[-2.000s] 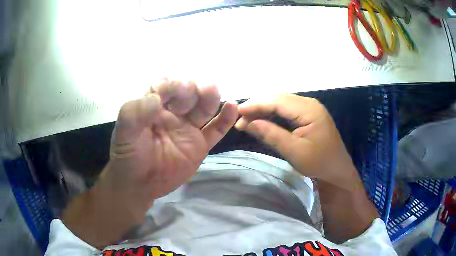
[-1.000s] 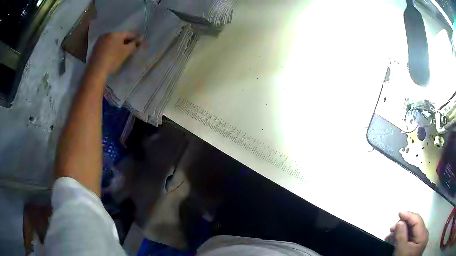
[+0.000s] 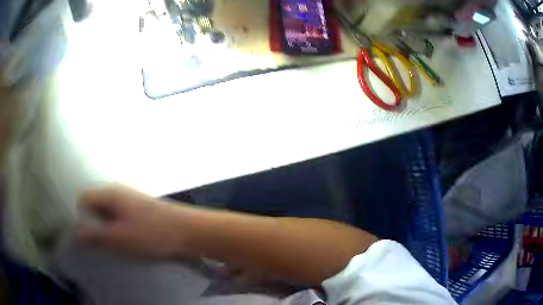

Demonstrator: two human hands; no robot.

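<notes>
My right hand (image 3: pixel 122 220) is blurred at the lower left. Its bare forearm reaches across in front of my body from the right. The fingers look curled, but whether they hold anything cannot be told. Pale grey material (image 3: pixel 137 283), seemingly fabric, lies below and around the hand and is too blurred to make out. My left hand cannot be made out.
A white tabletop (image 3: pixel 238 128) has the machine bed's edge at the back. A lit smartphone (image 3: pixel 306 27) in a red case lies behind red-handled scissors (image 3: pixel 378 83), yellow-handled scissors (image 3: pixel 402 71) and a green tool (image 3: pixel 428 71). Blue baskets (image 3: pixel 426 208) stand below right.
The view has swung back right from the stacked grey pieces to the scissors and phone. My right arm now crosses my body to the left. My left hand has left the fabric stack's view.
</notes>
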